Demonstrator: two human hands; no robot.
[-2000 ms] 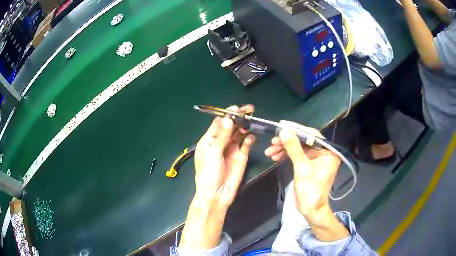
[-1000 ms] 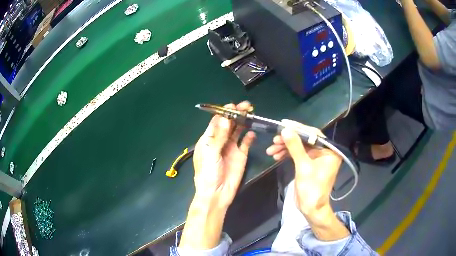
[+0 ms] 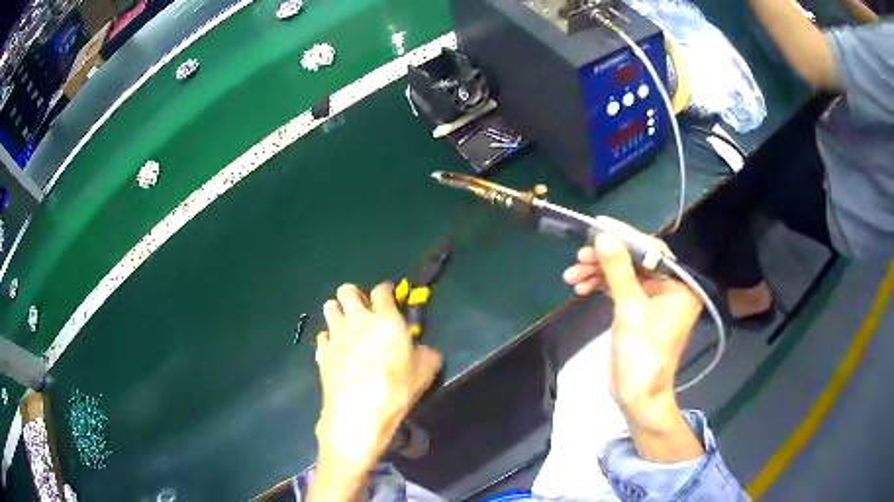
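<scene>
My right hand holds the soldering iron by its dark rear grip. The iron's coppery front and tip point up and left over the bench, and a pale cable curves from its rear. My left hand is on the yellow-and-black pliers on the bench. The pliers' dark jaws point up and right, and the hand covers most of the handles. A small dark iron tip lies on the bench left of that hand.
The blue-fronted soldering station stands behind the iron, with the black iron stand and its tray to the left. A clear plastic bag lies right. White parts sit on the green belt. Green pieces lie lower left. A person sits right.
My left hand has left the iron's front and moved down-left onto the pliers. My right hand and the iron have shifted slightly right. The white parts on the belt have moved right and up.
</scene>
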